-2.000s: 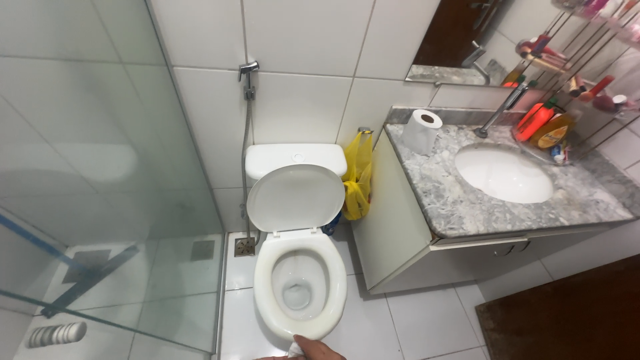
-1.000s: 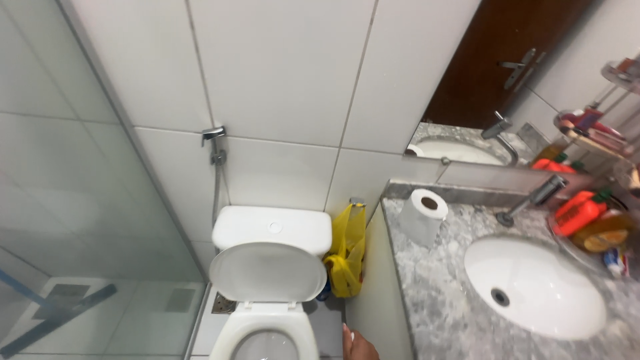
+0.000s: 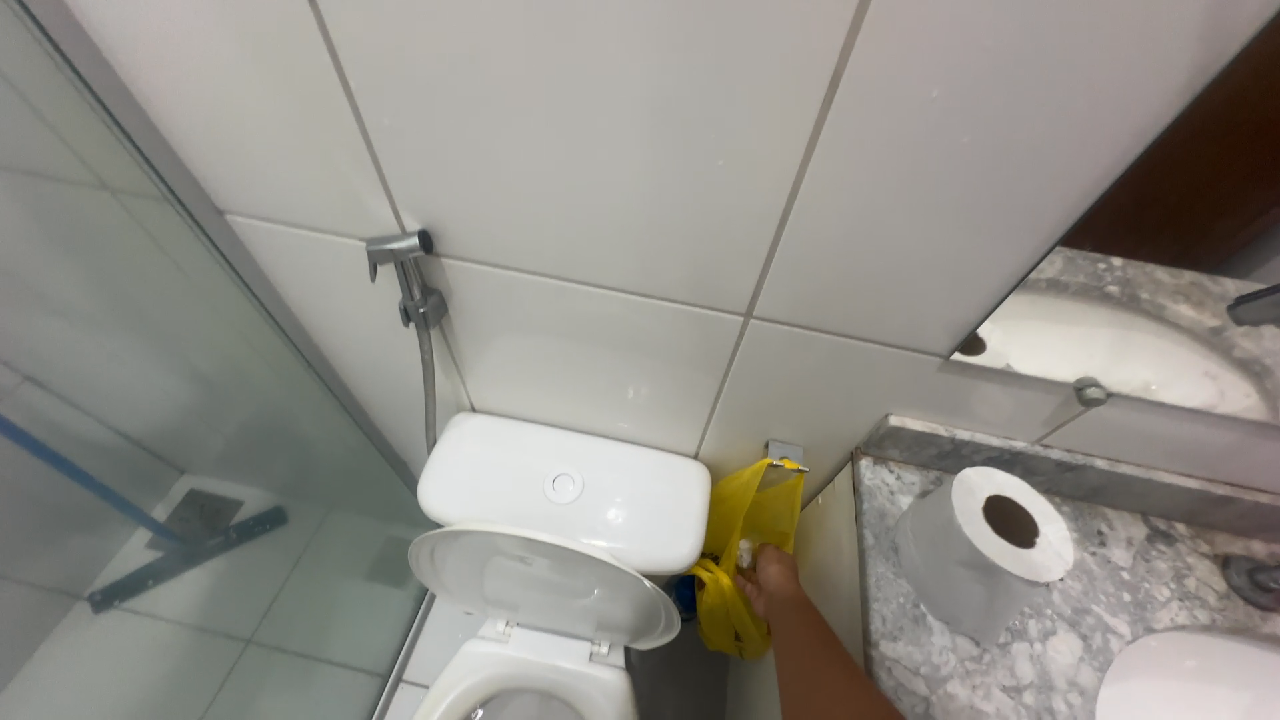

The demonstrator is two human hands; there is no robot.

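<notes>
My right hand (image 3: 772, 580) reaches in from the bottom, at the mouth of a yellow plastic bag (image 3: 750, 515). Between its fingers is a small white wad (image 3: 746, 552), perhaps paper. The bag hangs from a metal wall holder (image 3: 785, 452), in the gap between the toilet tank (image 3: 630, 490) and the vanity cabinet. My left hand is out of view. Left of the bag, the toilet lid (image 3: 545, 585) stands raised against the tank.
A toilet paper roll (image 3: 935, 560) stands on the marble counter (image 3: 900, 640) beside the sink (image 3: 1200, 680). A bidet sprayer (image 3: 400, 250) hangs on the wall. Behind the glass shower panel (image 3: 310, 400) is a squeegee (image 3: 190, 560) with a blue handle.
My right hand has moved from beside the toilet up to the yellow bag. Two hands showed at the toilet's front edge two seconds ago; one shows now. The view has moved closer to the wall.
</notes>
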